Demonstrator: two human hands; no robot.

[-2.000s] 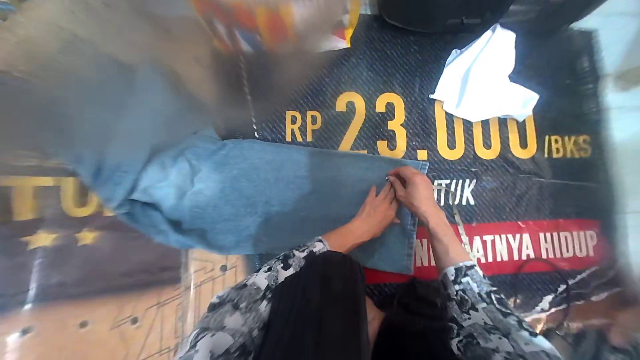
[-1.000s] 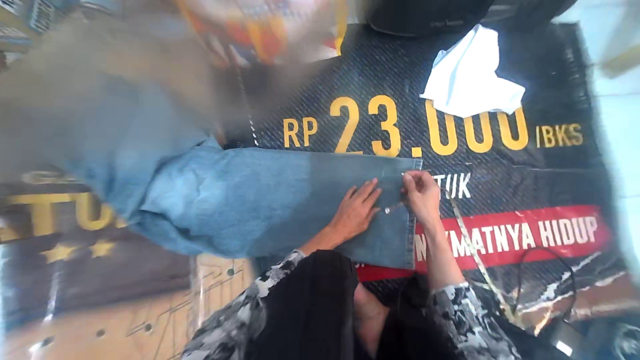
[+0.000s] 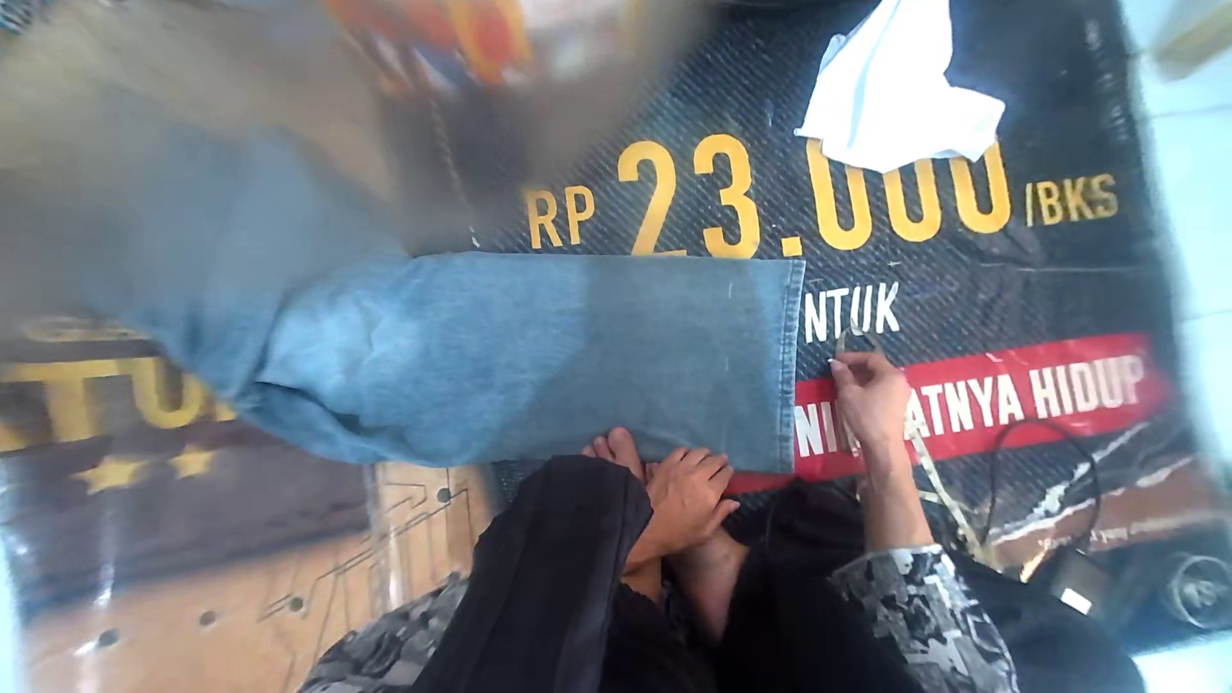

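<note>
A blue denim trouser leg (image 3: 539, 356) lies flat across the printed banner, its stitched hem towards the right. My left hand (image 3: 688, 496) rests beside bare toes at the leg's lower edge, fingers slightly apart and holding nothing that shows. To the right of the hem, my right hand (image 3: 866, 390) pinches a narrow pale strip, likely a measuring tape (image 3: 938, 481); a small loop of it stands above the fingertips and a length runs down past the wrist. The upper part of the denim is blurred at the left.
A white cloth (image 3: 895, 96) lies on the dark banner (image 3: 1039, 279) at the top right. A thin black cable (image 3: 1097, 481) curls at the lower right. Brown patterned sheeting (image 3: 289, 577) shows at the lower left, and a blurred colourful item (image 3: 481, 38) at the top.
My left hand has moved off the denim near the hem to its lower edge. My right hand has moved from the hem to the banner on its right.
</note>
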